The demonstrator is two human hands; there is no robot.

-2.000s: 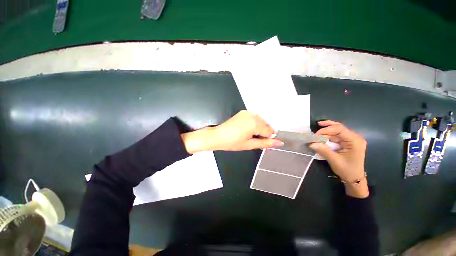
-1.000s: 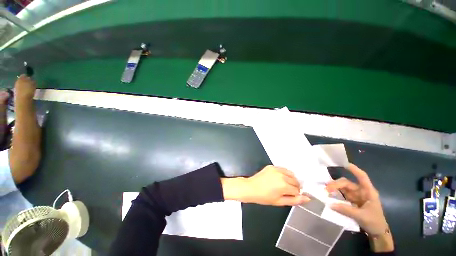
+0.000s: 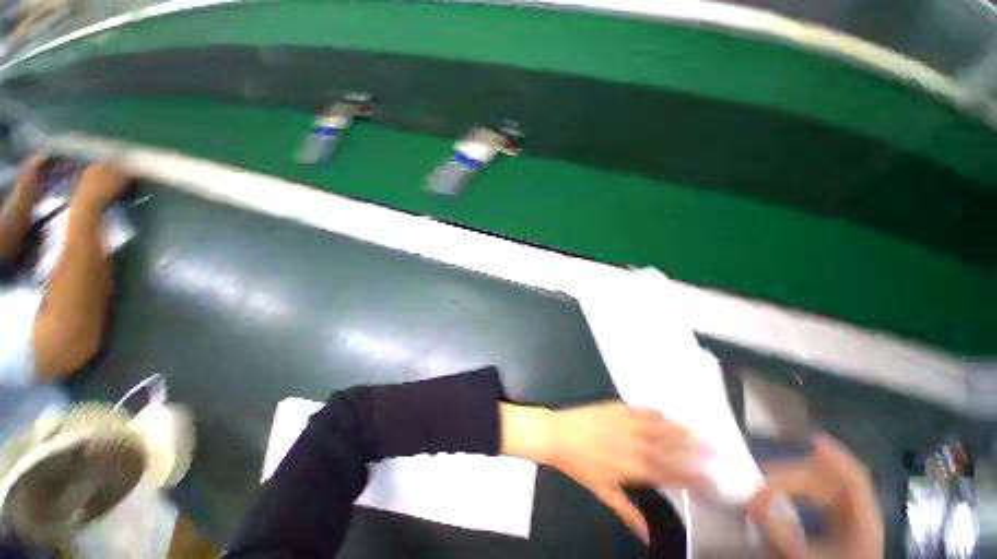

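Note:
A pile of long white sticker sheets (image 3: 661, 366) reaches from the white rail down to my hands. My left hand (image 3: 623, 445) lies over the sheets with its fingertips on a white one and its thumb spread apart; blur hides whether it grips. My right hand (image 3: 825, 500) is blurred at the lower right, its fingers bent round a white edge of a sticker sheet. A pale grey square piece (image 3: 774, 406) stands out above its fingers. A grey part of a sheet (image 3: 716, 530) shows below my hands, cut off by the frame's bottom.
Two phone boards (image 3: 468, 159) (image 3: 328, 129) lie on the green belt beyond the white rail (image 3: 426, 233). More boards (image 3: 942, 508) lie at the right edge. Another white sheet (image 3: 454, 494) is under my left forearm. A cream fan (image 3: 82, 475) and a co-worker's arm (image 3: 77, 273) are at the left.
The view has tilted up and turned, showing more belt. My left hand has opened its thumb away from the grey squares. My right hand and the grey piece sit lower in the view.

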